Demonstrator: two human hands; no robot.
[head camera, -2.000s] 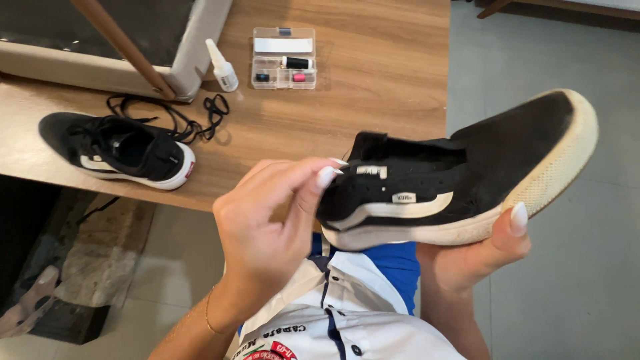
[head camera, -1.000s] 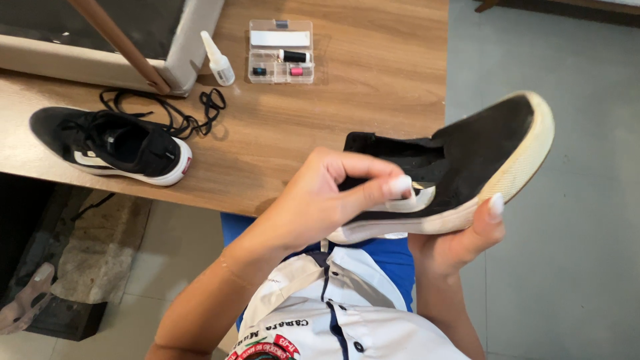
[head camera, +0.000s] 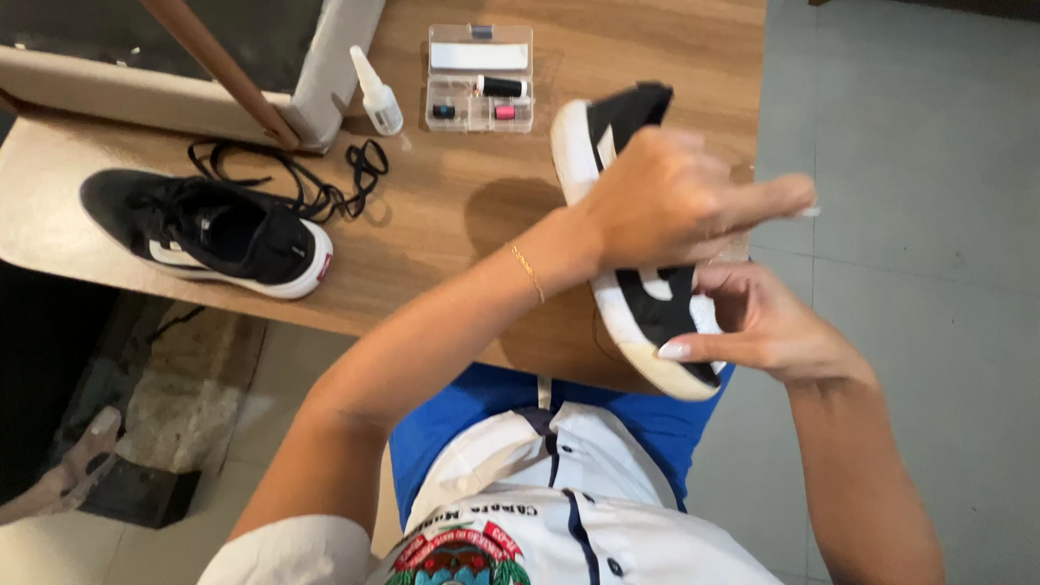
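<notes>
A black-and-white sneaker (head camera: 642, 313) is tilted over the table's front edge, its cream toe end toward my body. My right hand (head camera: 747, 325) grips it near the toe, thumb on the side and fingers at the upper. Across the middle of this sneaker passes my left hand (head camera: 674, 195), fingers curled and one digit stretched right; whether it holds something small is hidden. A thin dark thread seems to hang beside the sole. Another black sneaker (head camera: 236, 231) rests on the table at left, near black shoelaces (head camera: 313, 183).
Behind the hands, a clear plastic box (head camera: 479, 122) holds thread spools. A white nozzle bottle (head camera: 382, 106) stands beside it. A beige-edged frame with a wooden bar (head camera: 219, 73) occupies the table's back left. The wooden table (head camera: 455, 309) ends at front and right.
The held sneaker has turned, its toe moving from the right to near my body. My left hand has moved up and right across it; my right hand still holds the toe end.
</notes>
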